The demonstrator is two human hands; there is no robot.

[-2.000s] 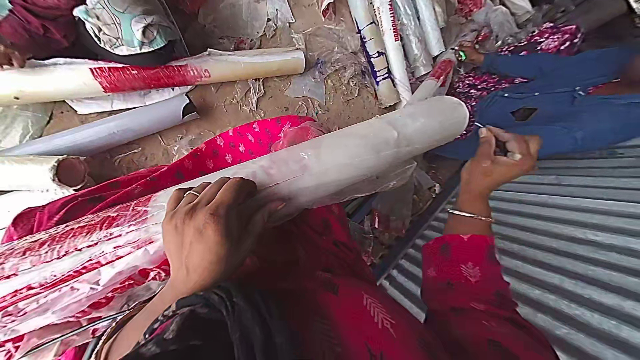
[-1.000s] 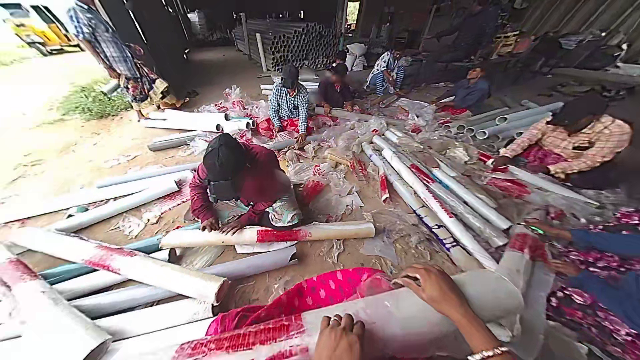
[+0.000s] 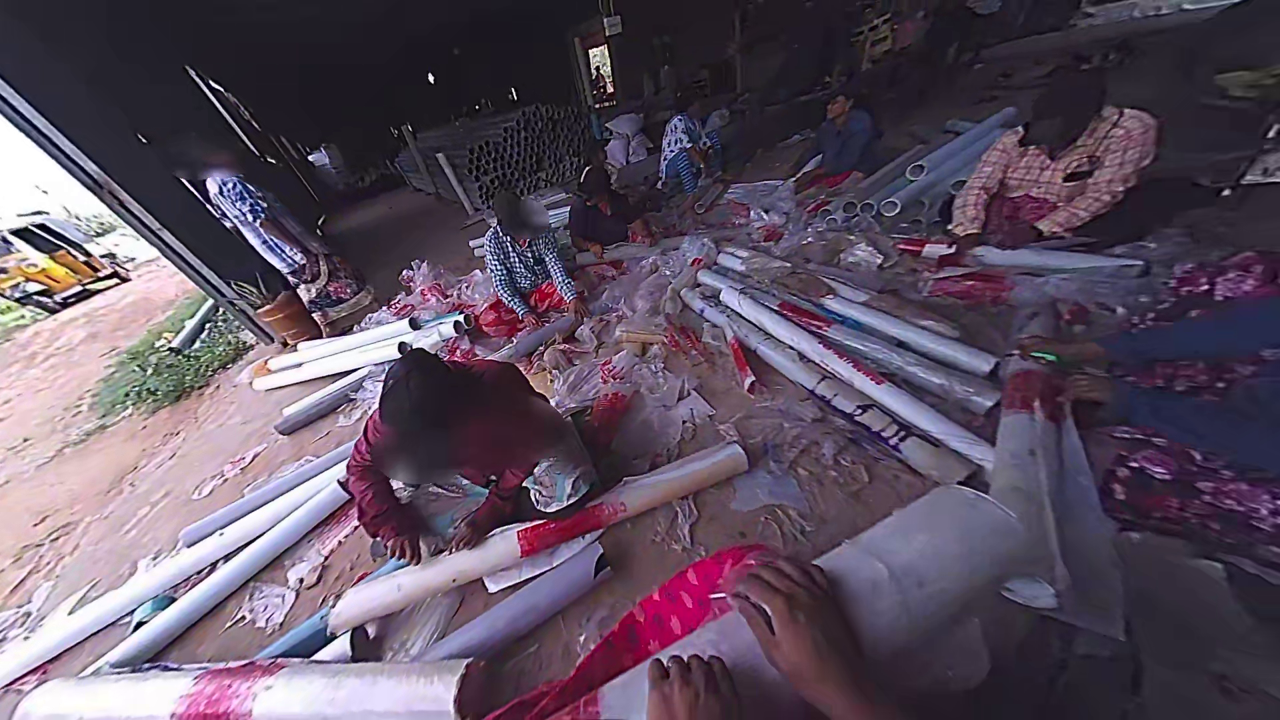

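A thick roll wrapped in whitish plastic film (image 3: 925,560) lies across my lap at the lower right, over pink patterned cloth (image 3: 690,600). My left hand (image 3: 693,686) rests on the roll at the bottom edge, fingers curled over its surface. Just right of it, my right hand (image 3: 795,620) is on top of the roll, with a small pale thing between thumb and fingers, too small to name. Another wrapped roll with a red band (image 3: 330,692) lies at the bottom left.
A co-worker in a maroon top (image 3: 460,440) bends over a cream roll with a red band (image 3: 540,535). Long white rolls (image 3: 850,375) and torn plastic film (image 3: 600,370) cover the ground ahead. At the right, another person's hands (image 3: 1075,370) touch an upright-leaning roll (image 3: 1030,450).
The view has swung up from my lap to the yard. My right hand, earlier off the roll's far end, is now on the roll close to my left hand.
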